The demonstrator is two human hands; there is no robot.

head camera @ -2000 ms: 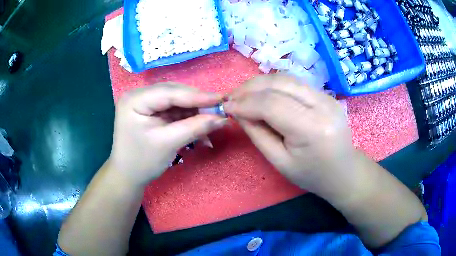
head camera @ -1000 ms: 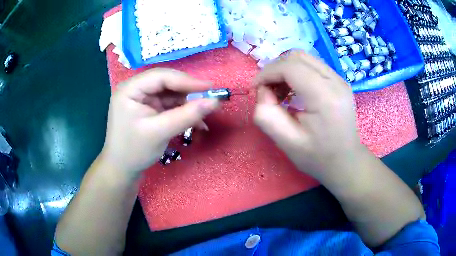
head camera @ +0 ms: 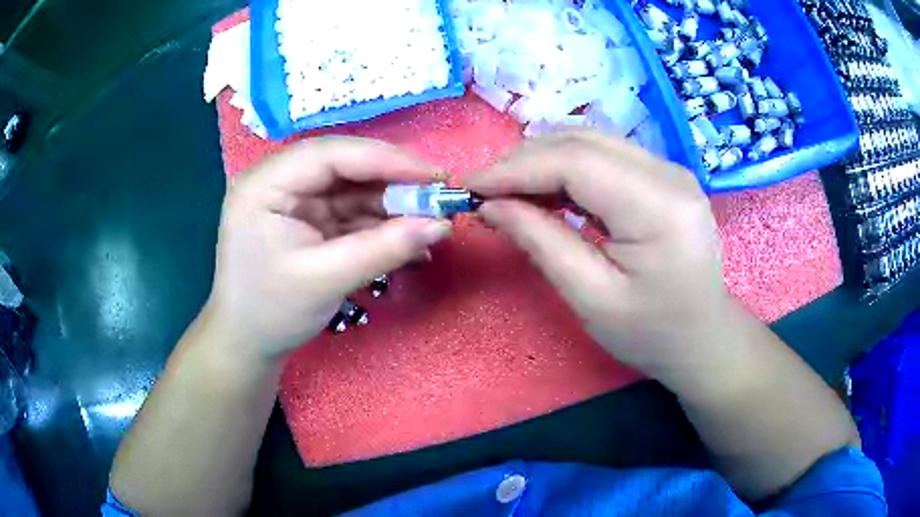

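A small silver cylindrical component (head camera: 454, 201) with a black right end lies level between my hands above the red mat. A frosted translucent sleeve (head camera: 407, 199) is around its left part. My left hand (head camera: 313, 237) holds the sleeved part between thumb and fingers. My right hand (head camera: 615, 242) pinches the black end with thumb and index finger. Something small and pale shows under the curled fingers of my right hand; I cannot tell what. Several loose silver-black components (head camera: 350, 316) lie on the mat, partly hidden below my left hand.
The red foam mat (head camera: 444, 394) lies under my hands. Beyond are a smaller blue bin (head camera: 375, 113) of white pieces, a pile of translucent sleeves (head camera: 555, 61) and a larger blue bin (head camera: 787, 162) of sleeved components. A dark component tray (head camera: 888, 202) stands at right.
My right hand has moved left and now pinches the component's black end, where thin leads showed a second ago. The dark round unit at far left has shifted toward the picture's edge.
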